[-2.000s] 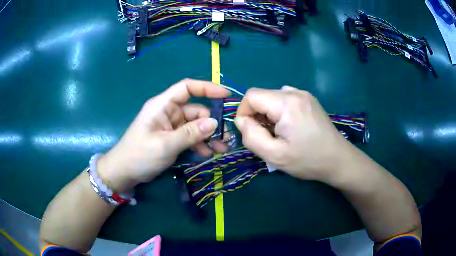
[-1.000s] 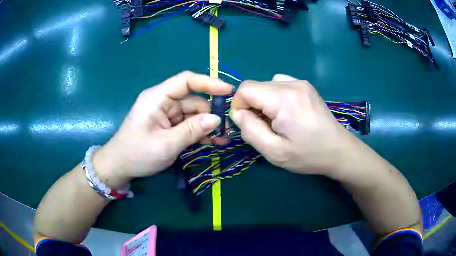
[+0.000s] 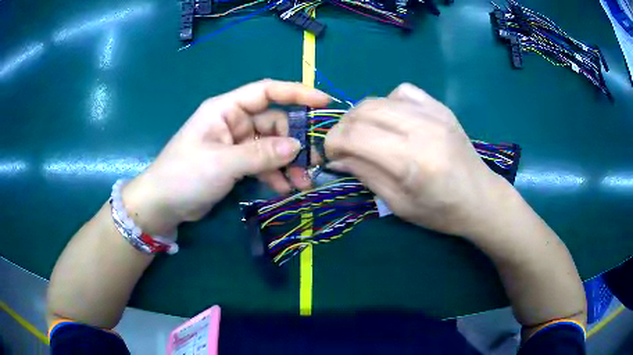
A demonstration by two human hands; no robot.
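Note:
My left hand [image 3: 232,142] holds a black connector housing [image 3: 297,130] upright between thumb and fingers, at the middle of the view. Coloured wires run from its right side under my right hand [image 3: 406,156]. My right fingers are closed around wires close to the housing; the fingertips are partly hidden. A blue and a white loose wire stick out above my right fingers. The bundle's far-end connector [image 3: 513,162] shows right of my right hand. A second wire harness [image 3: 316,220] lies just below the hands, its black connector at the left end.
A harness pile [image 3: 347,10] lies at the far edge, cut off by the frame. A smaller side pile of harnesses [image 3: 552,43] lies far right, near a white-blue sheet [image 3: 620,24]. Yellow tape [image 3: 306,277] runs down the green table. A pink-edged card [image 3: 198,334] is at the near edge.
The housing has turned so its broader face shows, and more wires show beside it. My right hand has shifted slightly, its fingers lower along the wires. The view has tilted slightly.

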